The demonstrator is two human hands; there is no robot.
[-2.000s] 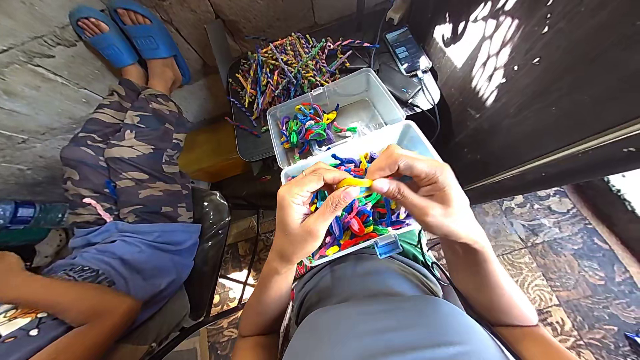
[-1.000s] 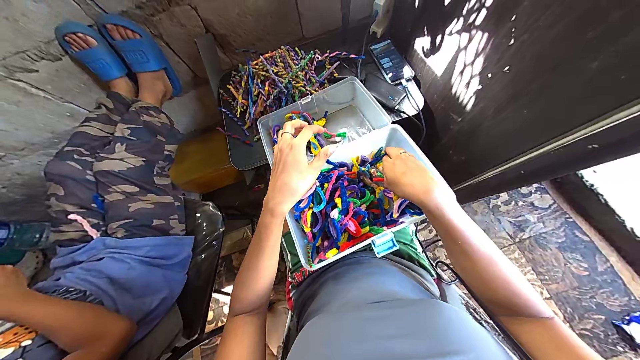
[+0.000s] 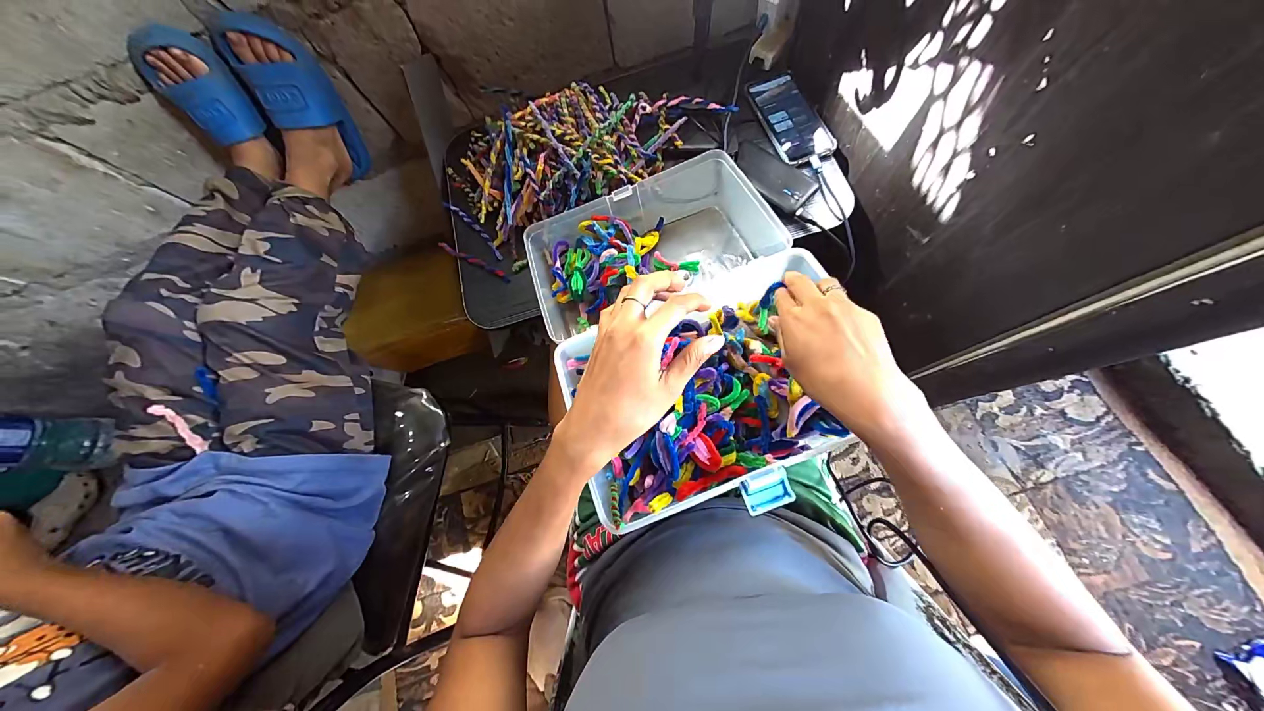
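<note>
A clear plastic box on my lap holds many coloured fuzzy pipe-cleaner pieces, bent and looped. My left hand hovers over the box's left side, fingers apart, and holds nothing that I can see. At the right side of the box, my right hand has its fingertips on a dark blue fuzzy piece. Behind, the box's second clear tray or lid holds a smaller heap of looped pieces at its left.
Twisted multicoloured fuzzy sticks are piled on a black stand. Beside them lie a phone with a cable and a dark device. A seated person is at the left. A dark panel rises at the right.
Two seconds ago both hands held a yellow piece together over the box; they are now apart. Since one second ago my left hand has come from the rear tray to the front box.
</note>
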